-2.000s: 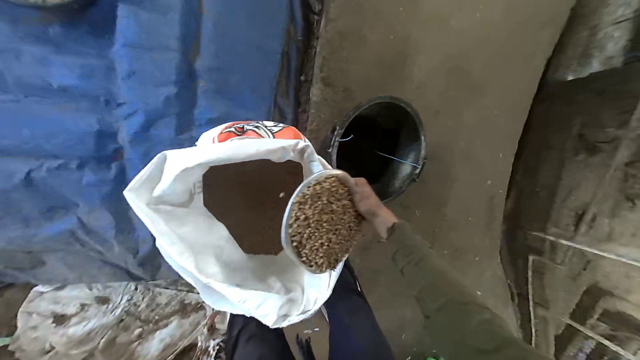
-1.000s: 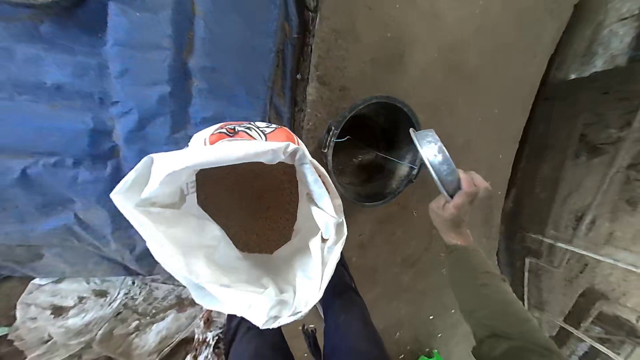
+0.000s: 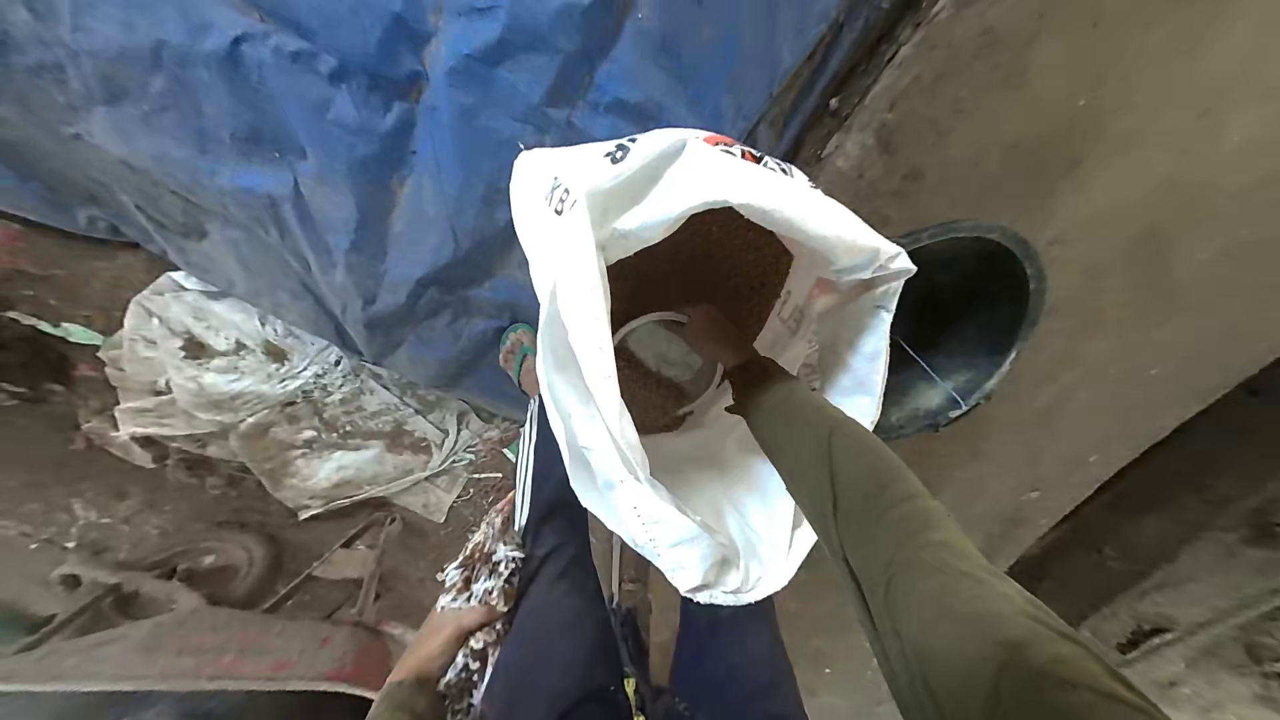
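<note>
A white woven sack (image 3: 690, 540) stands with its mouth wide, brown pellets or grain (image 3: 710, 260) inside. My right hand (image 3: 718, 338), its arm in an olive sleeve, reaches into the sack and grips the rim of a shallow round metal bowl (image 3: 660, 350). The bowl lies against the grain, with some grain at its lower edge. Right of the sack is a black bucket (image 3: 965, 310) with a thin wire handle, partly hidden by the sack. Low in the view, my left hand (image 3: 455, 635) is at a frayed, pale fibrous bundle beside my left leg; its fingers are mostly hidden.
A creased blue tarpaulin (image 3: 330, 170) spreads at the upper left. A dirty whitish plastic sheet (image 3: 270, 400) lies on the ground below it. A wheel (image 3: 215, 565) and a faded red metal edge (image 3: 200, 650) are at the lower left. Concrete floor (image 3: 1130, 200) extends on the right.
My right hand has moved from beside the bucket into the sack with the bowl. Two seconds ago the bowl was full of grain over the sack's edge. My left hand has come into view.
</note>
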